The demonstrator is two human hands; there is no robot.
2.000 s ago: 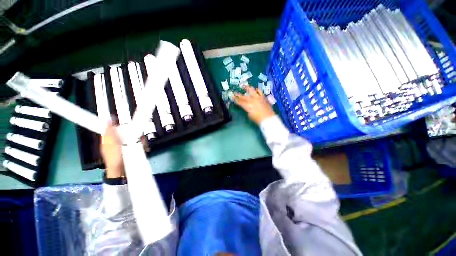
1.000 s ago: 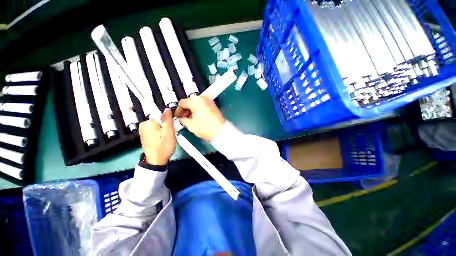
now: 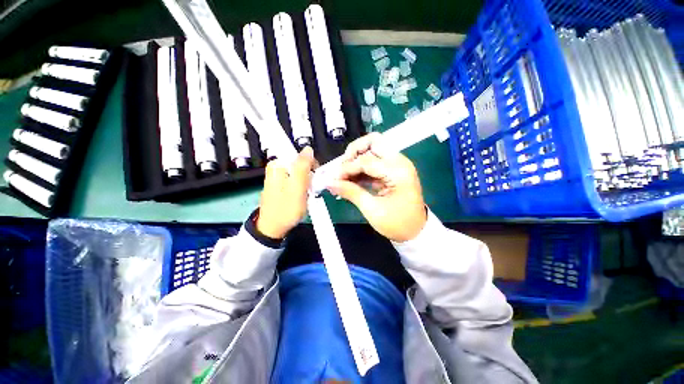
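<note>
My left hand [image 3: 286, 193] is closed around several slim white bars [image 3: 343, 289] that fan out from the fist, one up to the left, one to the upper right, one down toward my lap. My right hand [image 3: 382, 186] is at the crossing point, thumb and fingertips pinched there, touching the bars; whether a small clear piece is between them is hidden. Loose small clear pieces [image 3: 394, 76] lie on the green bench beside the blue basket. A small piece shows at the underside of the upper-right bar.
A black tray [image 3: 144, 120] holds several white bars in a row. A second tray [image 3: 84, 139] of bars stands far left. The blue basket [image 3: 517, 196] at right holds many silvery bars. A lined blue bin [image 3: 142, 300] is lower left, a lower blue crate [image 3: 577, 266] below the bench.
The view has shifted, so the bench items sit differently in the picture. Since the oldest frame, my right hand has left the clear pieces and come to the bars in my left hand.
</note>
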